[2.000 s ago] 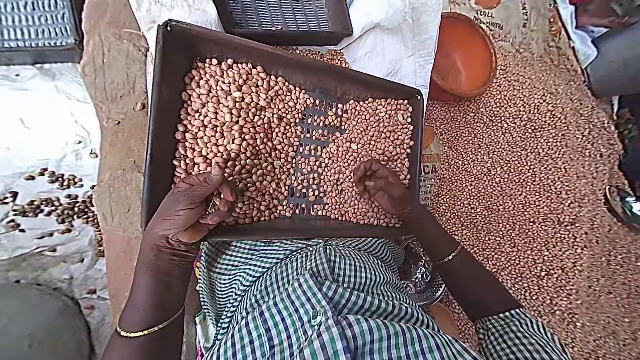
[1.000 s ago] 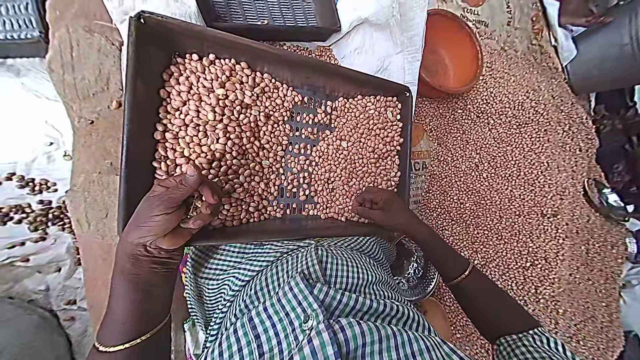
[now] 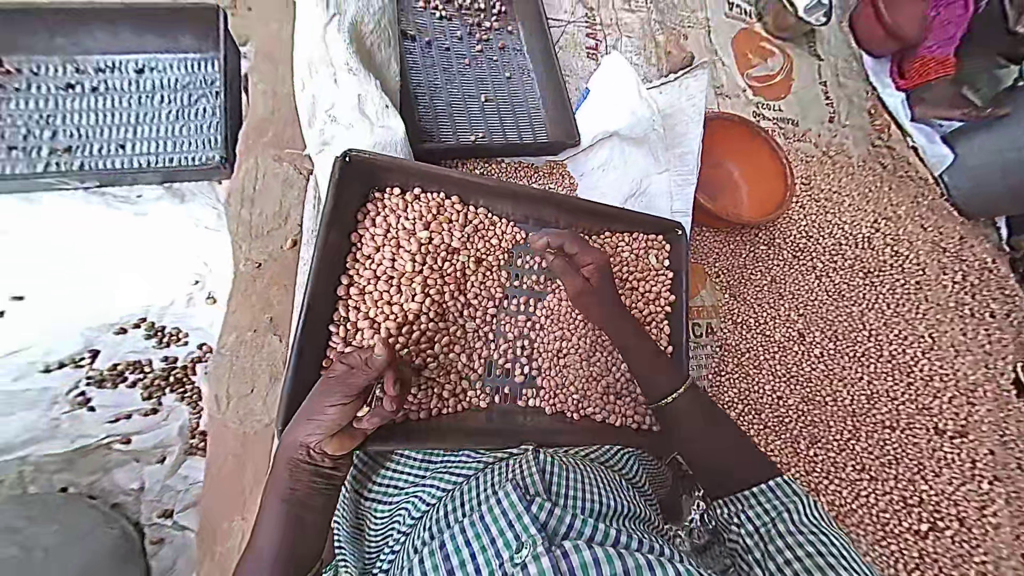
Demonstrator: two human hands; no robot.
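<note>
A dark slatted plastic tray (image 3: 520, 440) rests at my lap, tilted a little in view. Peanut kernels (image 3: 424, 272) heap its left part and more kernels (image 3: 576, 360) cover its right part, with a strip of bare slats between them. My left hand (image 3: 356, 400) is over the tray's lower left corner, its fingers curled around a few small pieces that I cannot make out well. Above the upper end of the slatted strip is my right hand (image 3: 576, 268), fingers bent over the kernels; whether anything is between them is hidden.
A second slatted tray (image 3: 480, 80) stands beyond mine on white sacking, another tray (image 3: 112, 112) at the upper left. An orange bowl (image 3: 744, 172) sits beside a wide spread of kernels (image 3: 864, 344). Dark pieces (image 3: 160, 380) lie on the left sheet. Another person's hand (image 3: 952, 100) shows at upper right.
My right hand has moved from the lower right part of the tray up to the top of the slatted strip. My left hand stays near the lower left corner. The view has shifted.
</note>
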